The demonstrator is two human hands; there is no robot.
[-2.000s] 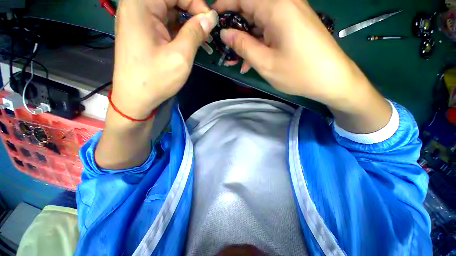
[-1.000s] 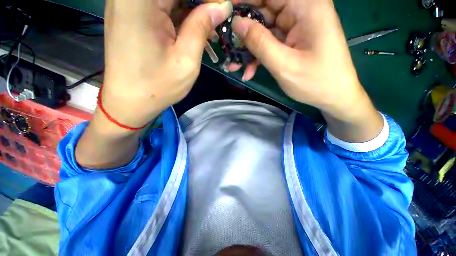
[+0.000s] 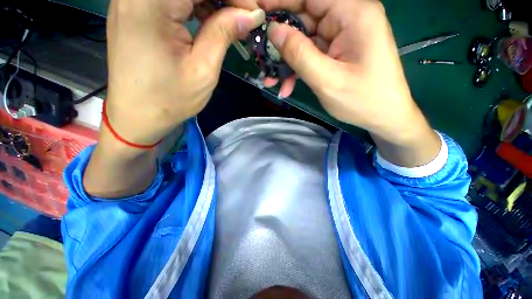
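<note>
A black round housing (image 3: 272, 51) with a dull yellowish centre and small shiny spots is held above the front edge of the green mat, near the top of the view. My right hand (image 3: 344, 64) grips it, with the thumb on its face and fingertips showing below it. My left hand (image 3: 169, 64) is at its left side, with the thumb tip at the rim. The left fingers are partly hidden behind the thumb and cut by the top edge. A thin pale strip shows between the left hand and the housing; what it is cannot be told.
Silvery tweezers (image 3: 429, 44) and a thin short tool (image 3: 440, 62) lie on the green mat (image 3: 431, 93). Dark shiny units (image 3: 481, 61) lie further right, near a red object (image 3: 515, 156). A red-pink plastic tray (image 3: 44, 175) and black power strip (image 3: 44, 99) are at left.
The whole view has shifted, so the mat items sit further left. The housing's face shows more fully than two seconds ago. Both hands stay at the housing.
</note>
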